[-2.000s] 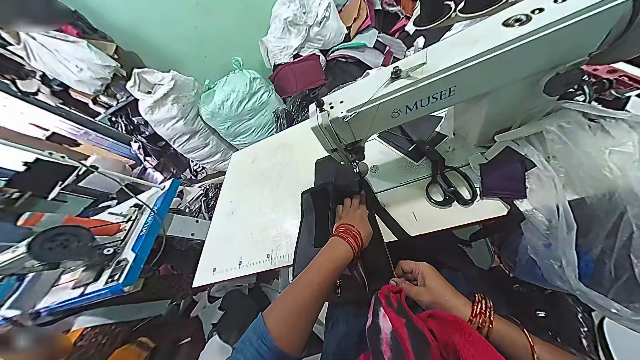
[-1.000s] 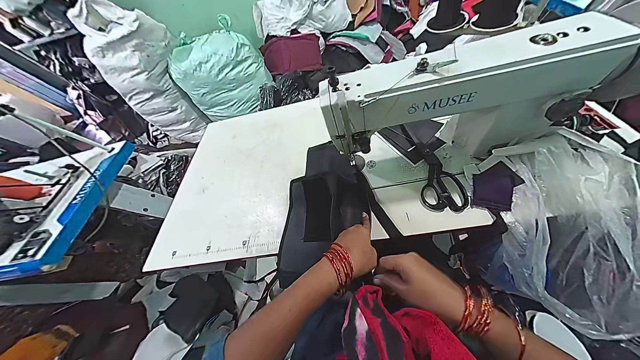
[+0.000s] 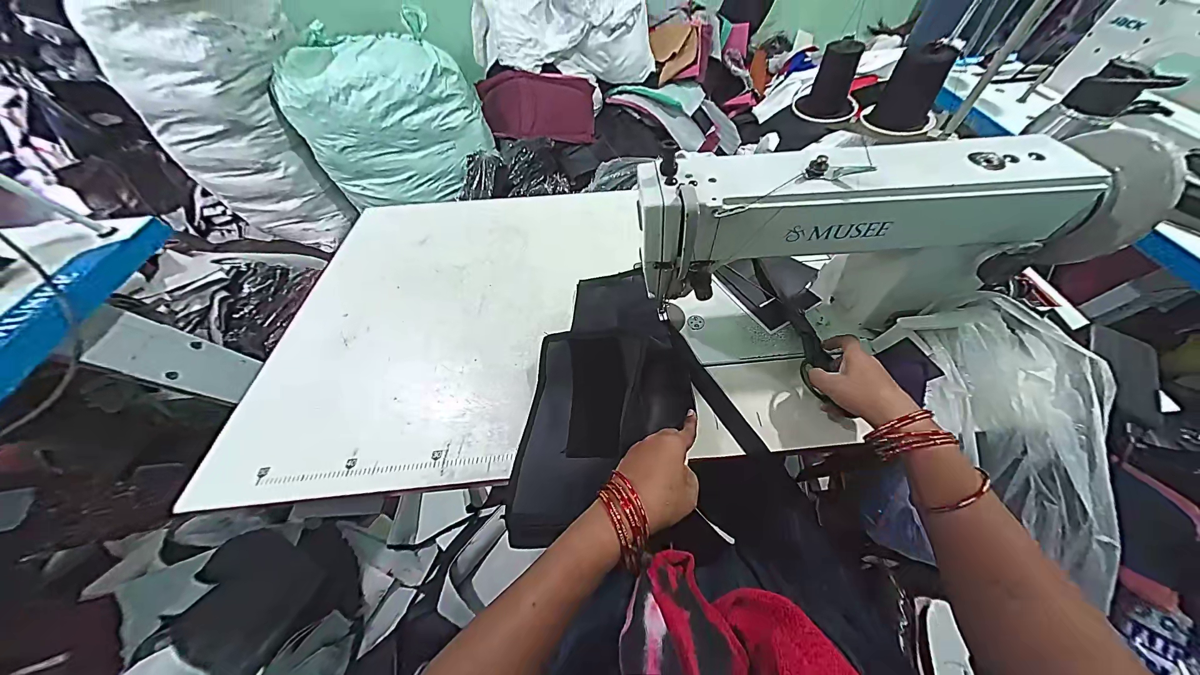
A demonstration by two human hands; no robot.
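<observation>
A white Musee sewing machine point(image 3: 872, 211) stands on the white table. Black fabric pieces point(image 3: 553, 441) lie under its needle area and hang over the table's front edge. My left hand point(image 3: 661, 473) rests on their right side, holding the fabric near the edge. A narrow black strip point(image 3: 727, 403) runs from the needle area down to the right. On the machine bed's right, my right hand point(image 3: 858, 380) has its fingers around the handles of black scissors point(image 3: 802, 323), whose blades point up and left under the machine arm.
The white table point(image 3: 394, 347) bears a printed ruler scale at its front. Clear plastic sheeting point(image 3: 1022, 412) bulges at the right. Full sacks point(image 3: 384, 112) and fabric scraps stand behind. Black thread cones point(image 3: 909, 89) are at the back right. Scraps point(image 3: 262, 581) lie below the table.
My right hand has moved from beside my left hand, near the red cloth, to the scissors at the right and has taken hold of their handles. My left hand stays on the black fabric.
</observation>
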